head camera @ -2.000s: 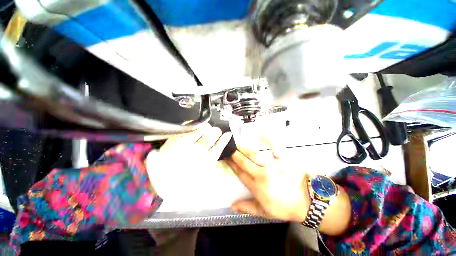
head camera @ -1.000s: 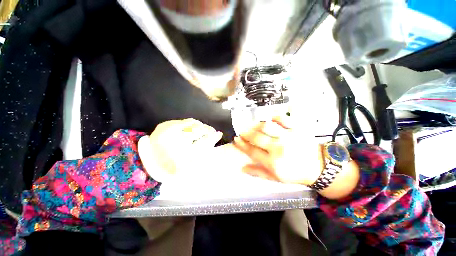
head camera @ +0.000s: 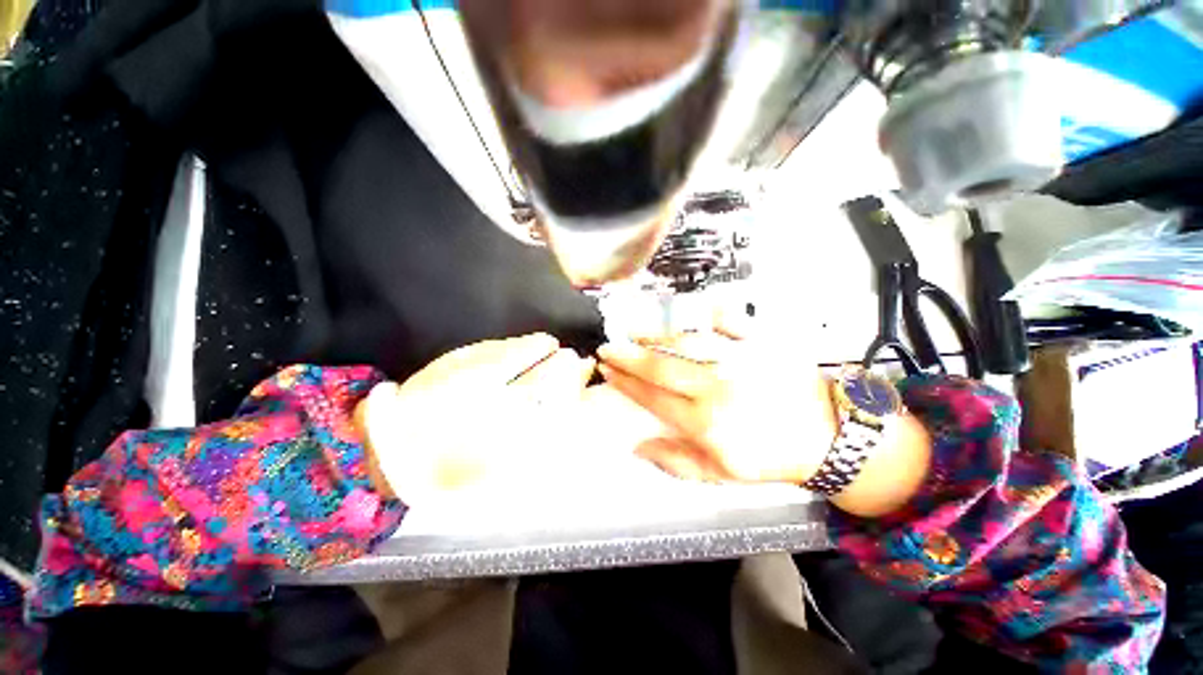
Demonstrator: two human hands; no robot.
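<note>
A plain black fabric panel lies left of the sewing machine's metal foot parts. My left hand is at its front edge, fingers curled and pinching the cloth. My right hand, with a watch on the wrist, lies palm down just right of it, fingertips at the cloth's corner below the foot parts. Glare washes out both hands, so whether the right fingers grip the cloth is unclear. A large blurred object close to the camera covers part of the machine head; the needle cannot be made out.
Black-handled shears and a straight dark-handled tool lie right of the foot parts. A clear plastic bag is at far right. Speckled black fabric is piled at left. A graduated scale runs along the table's front edge.
The view has shifted, showing more of the black panel than two seconds ago. The blurred object has moved from the left to the top middle. Both hands stay close together at the cloth edge.
</note>
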